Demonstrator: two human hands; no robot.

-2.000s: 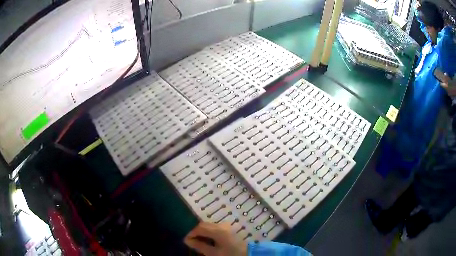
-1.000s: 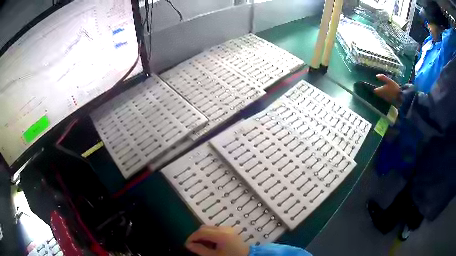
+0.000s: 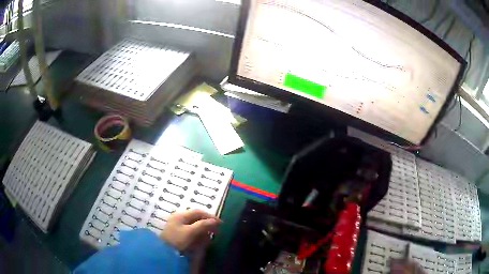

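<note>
My left hand (image 3: pixel 187 230), in a blue sleeve, is over the lower right part of a pale component tray (image 3: pixel 128 184) with rows of dumbbell-shaped slots. Its fingers are bent together at the tray's edge. A tiny bright spot shows by the fingertips, but I cannot tell whether it is a held part. My right hand (image 3: pixel 406 266) is blurred and cut off by the bottom edge, over another pale tray (image 3: pixel 378 249). Its grip is unclear. The black test fixture (image 3: pixel 305 176) with its glossy red clamp handle (image 3: pixel 345 233) stands between the hands.
A monitor (image 3: pixel 343 48) behind shows curves and a green box. A tray stack (image 3: pixel 131 72), yellow tape roll (image 3: pixel 112 132) and paper slips (image 3: pixel 217 126) lie back left. More trays lie far left (image 3: pixel 45 166) and right (image 3: pixel 445 195). Yellowish posts (image 3: pixel 43 59) stand far left.
The view has swung left from the right-hand trays to the fixture and left trays. My left hand has come into view. My right hand now appears at the bottom right, blurred.
</note>
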